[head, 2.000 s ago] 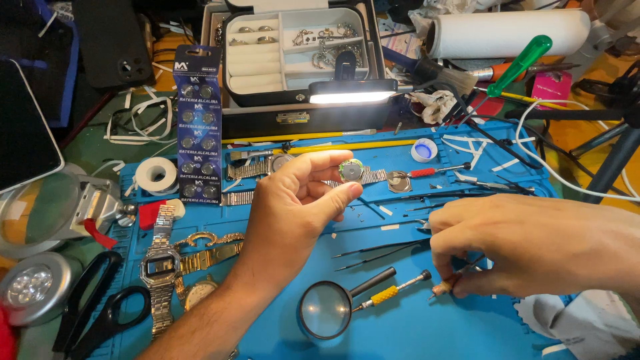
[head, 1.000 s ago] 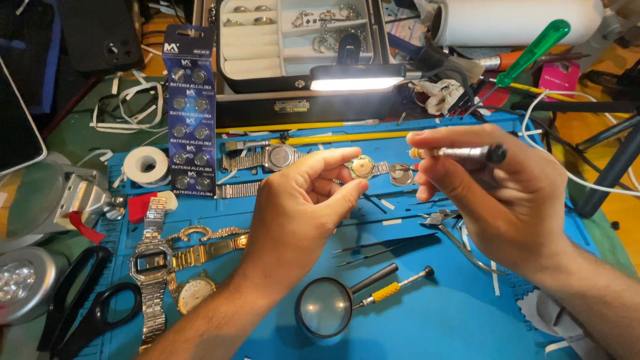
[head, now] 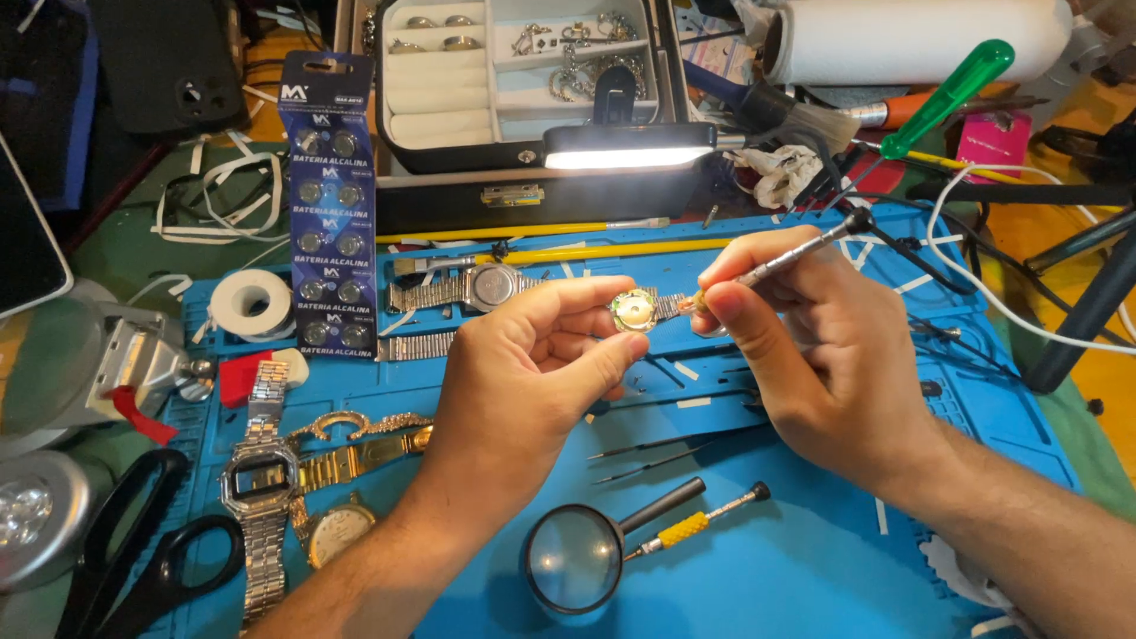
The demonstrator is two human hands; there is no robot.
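Note:
Between thumb and forefinger, my left hand [head: 532,373] holds a small round watch movement [head: 635,310], its metal face toward me. My right hand [head: 816,355] grips a precision screwdriver [head: 790,250], its dark cap up to the right and its other end near the fingertips, pointing toward the movement. The tip is hard to make out, and a gap separates it from the movement. Below the hands, on the blue work mat [head: 728,568], lie a magnifying glass [head: 575,557], a yellow-handled precision screwdriver [head: 683,530] and dark tweezers [head: 666,451].
Wristwatches [head: 262,479] and black scissors [head: 146,541] lie at left, near a white tape roll [head: 251,303] and a button-cell blister card [head: 330,204]. Behind the mat stand a jewellery box [head: 444,197] and a lit lamp [head: 630,149]. A white cable [head: 936,240] loops at right.
My right hand has come up from the mat at right with the precision screwdriver, toward the movement in my left hand. The movement has turned from a dark side to its metal face.

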